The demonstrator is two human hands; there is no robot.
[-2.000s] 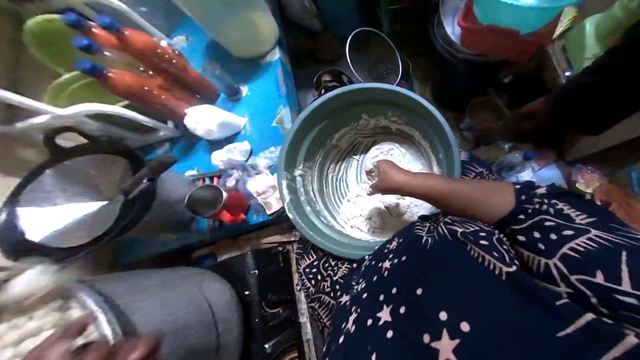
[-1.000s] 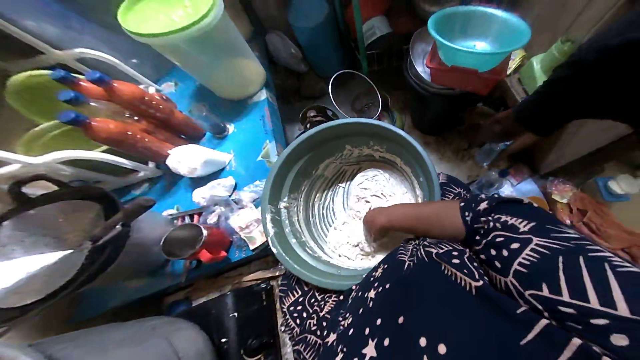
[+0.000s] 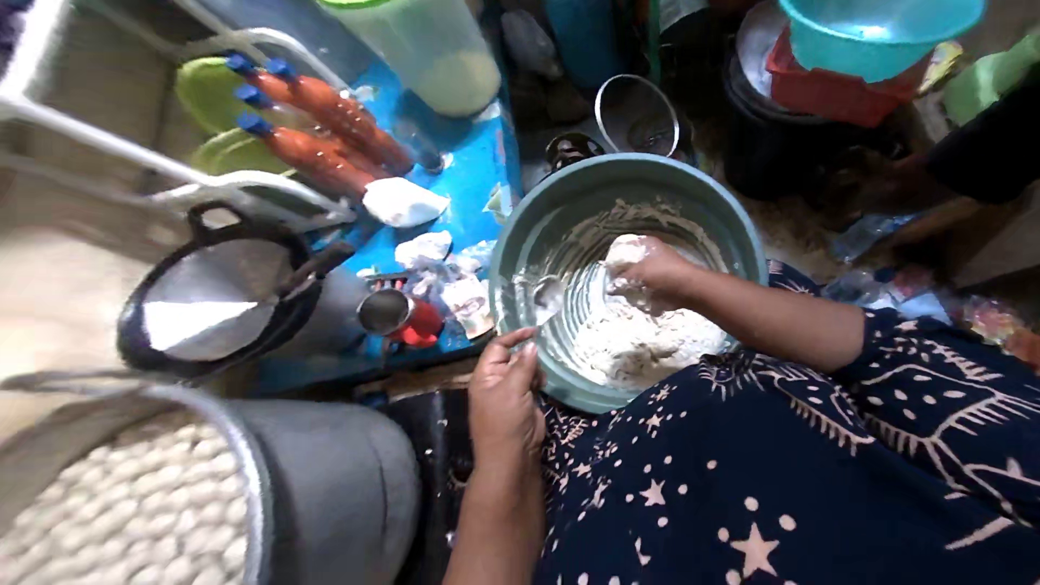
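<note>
A large grey-green plastic basin [image 3: 520, 236] holds pale, sticky dough [image 3: 650, 345], smeared in ridges along its inner wall. My right hand [image 3: 646, 272] is inside the basin, its fingers coated and closed around a lump of dough [image 3: 627, 252]. My left hand [image 3: 508, 386] grips the basin's near left rim, thumb and forefinger at the edge. Just inside that rim rests a metal spoon [image 3: 548, 294], coated with dough. At the lower left, a big metal pot [image 3: 325, 487] contains many round white balls [image 3: 138, 512].
Bottles of orange-red sauce [image 3: 325, 122], a lidded plastic container [image 3: 431, 65], a red-handled metal cup [image 3: 386, 312] and crumpled plastic bags [image 3: 426, 248] lie on a blue table. A black wok [image 3: 215, 292] stands left. Another person's arm [image 3: 918, 183] reaches in at right, near stacked basins [image 3: 886, 41].
My left hand has come from the pot of white balls at lower left to the basin's rim. My right hand has lifted a lump from the dough. The view has shifted.
</note>
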